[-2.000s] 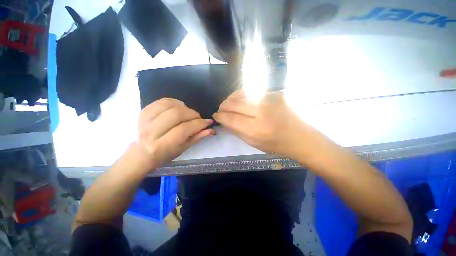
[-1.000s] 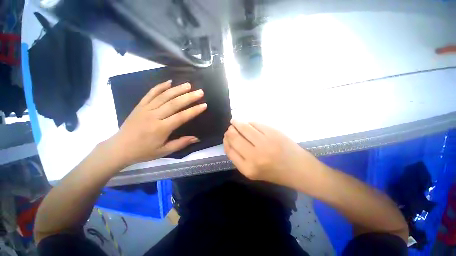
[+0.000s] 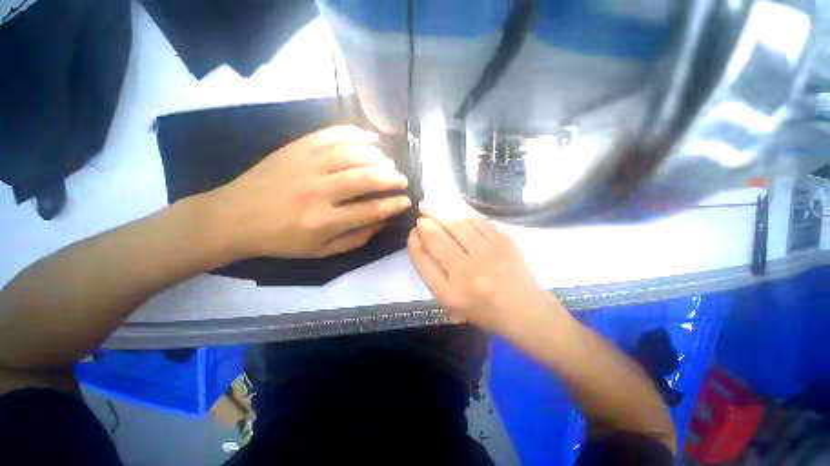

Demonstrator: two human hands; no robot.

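A black cut panel (image 3: 246, 136) lies flat on the white table, its right edge at the needle area (image 3: 414, 150) of the sewing machine (image 3: 564, 82). My left hand (image 3: 318, 196) lies on the panel with its fingertips near that right edge, pressing it flat. My right hand (image 3: 469, 259) has its fingers together, the fingertips at the panel's right edge just below the needle area. Whether they pinch the edge is hard to tell. Lamp glare hides the stitching point.
A stack of black pieces (image 3: 59, 91) lies at the far left, other black panels (image 3: 227, 32) at the upper left. A dark slim tool (image 3: 761, 232) stands near the right table edge. Blue bins (image 3: 164, 378) are below, with a red crate (image 3: 723, 414) at the lower right.
The view has shifted, and the machine head now fills the upper right. My left hand has moved towards the panel's right edge, its fingers closer together. My right hand remains at the edge.
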